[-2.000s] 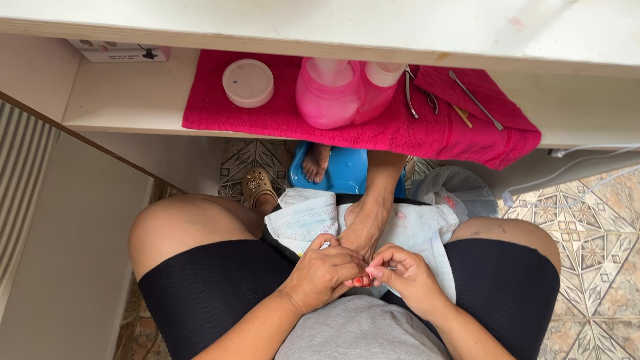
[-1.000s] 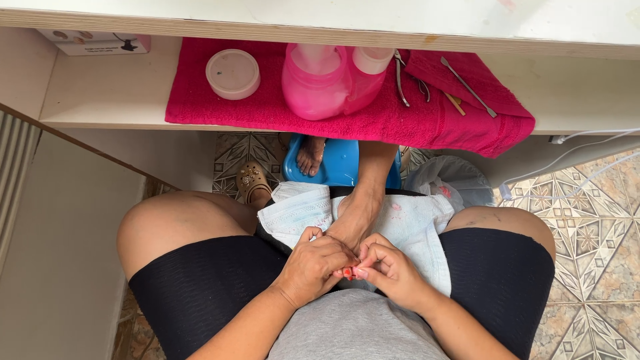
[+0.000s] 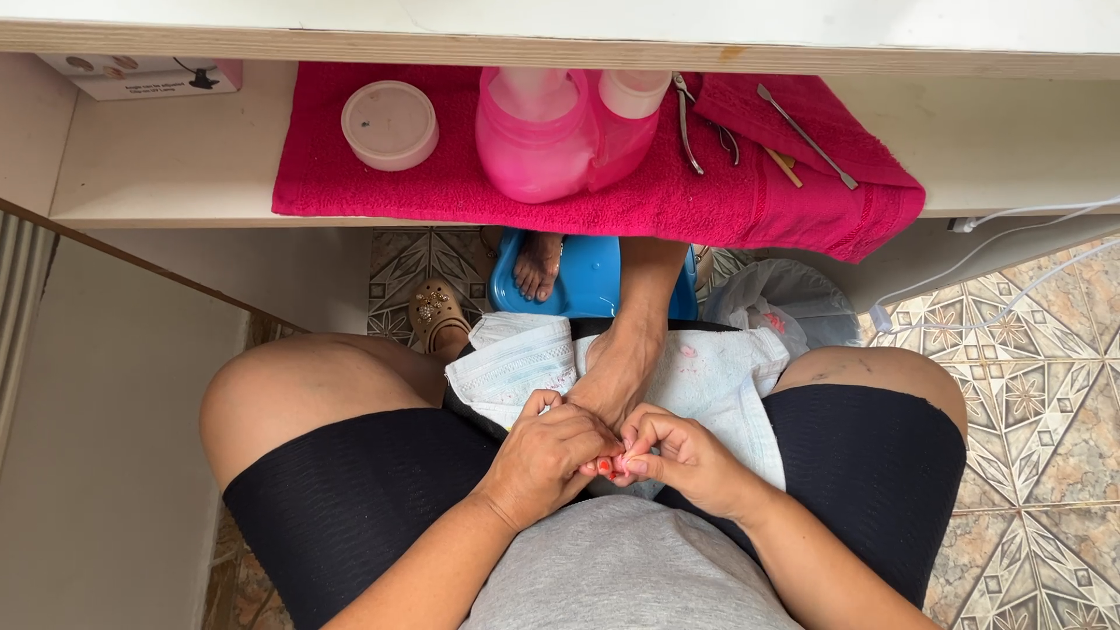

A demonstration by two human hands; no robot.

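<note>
Another person's foot (image 3: 617, 367) rests on a white towel (image 3: 700, 367) between my thighs, its toes toward me with red polish on some nails. My left hand (image 3: 551, 451) is closed around the front of that foot at the toes. Thumb and fingertips of my right hand (image 3: 678, 455) pinch together at a toe beside the red nails; whether something small is between them is hidden. The person's other foot (image 3: 538, 267) stands in a blue plastic basin (image 3: 582, 276) under the shelf.
A pink towel (image 3: 420, 192) on the shelf holds a round lidded jar (image 3: 389, 125), a pink plastic container (image 3: 534, 149), metal nippers (image 3: 687, 131), a wooden stick (image 3: 783, 166) and a metal cuticle pusher (image 3: 809, 138). A lined bin (image 3: 787, 297) and white cables (image 3: 989, 245) are at the right.
Both hands stay at the toes of the foot, with only small shifts of the fingers. The items on the shelf have not plainly moved.
</note>
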